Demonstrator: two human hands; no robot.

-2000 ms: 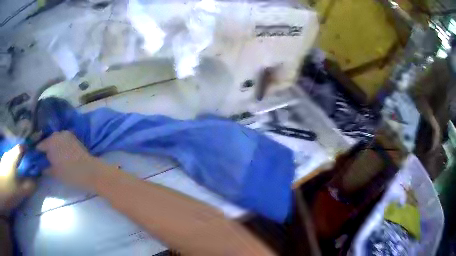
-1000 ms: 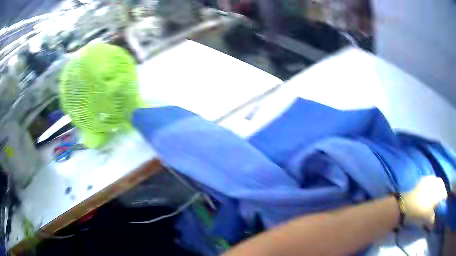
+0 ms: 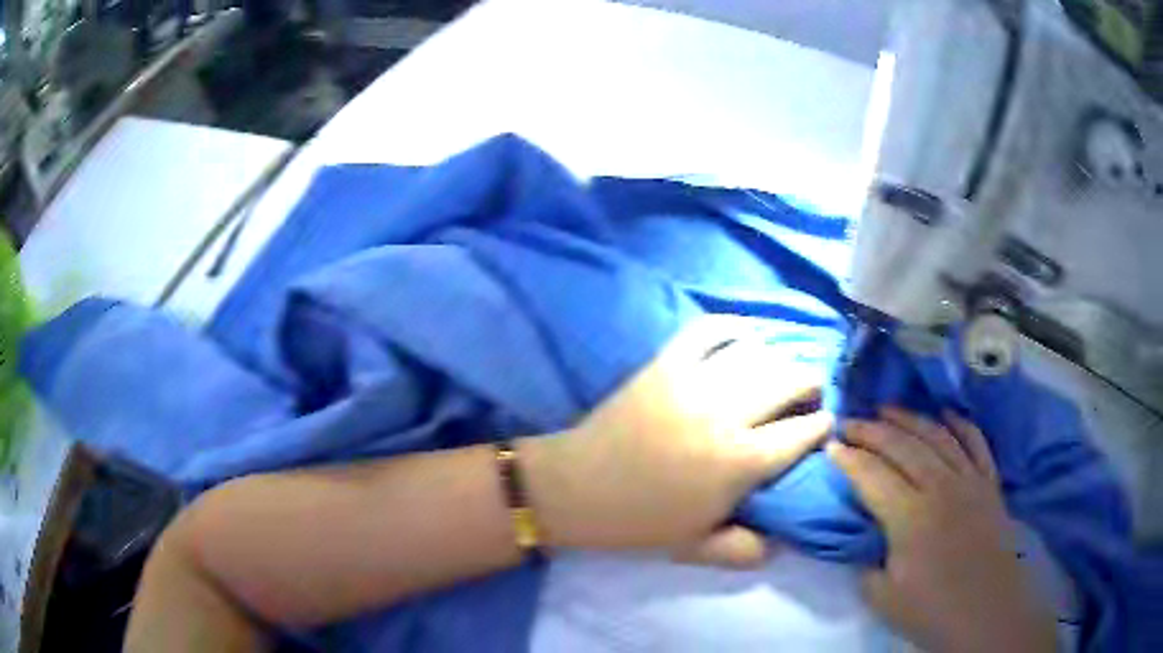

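Observation:
The blue garment (image 3: 434, 306) lies bunched across the white table, from the left edge to under the sewing machine head (image 3: 944, 166). My left hand (image 3: 689, 440), with a bracelet at the wrist, presses on the cloth just left of the needle area. My right hand (image 3: 937, 510) holds the cloth close beside it, below the round tension knob (image 3: 990, 344). The fingers of both hands nearly meet over a fold. Cloth also hangs to the right of my right hand. The needle and presser foot cannot be made out.
The white table top (image 3: 612, 77) extends behind the garment. A side table (image 3: 140, 191) stands at the left, with part of a green fan (image 3: 13, 344) at the left edge. A dark gap with a wooden edge (image 3: 54, 536) is at the lower left.
The view has swung from the left side back toward the machine. The fan has slid to the left edge. My right hand and the machine head now show, with both hands on the cloth.

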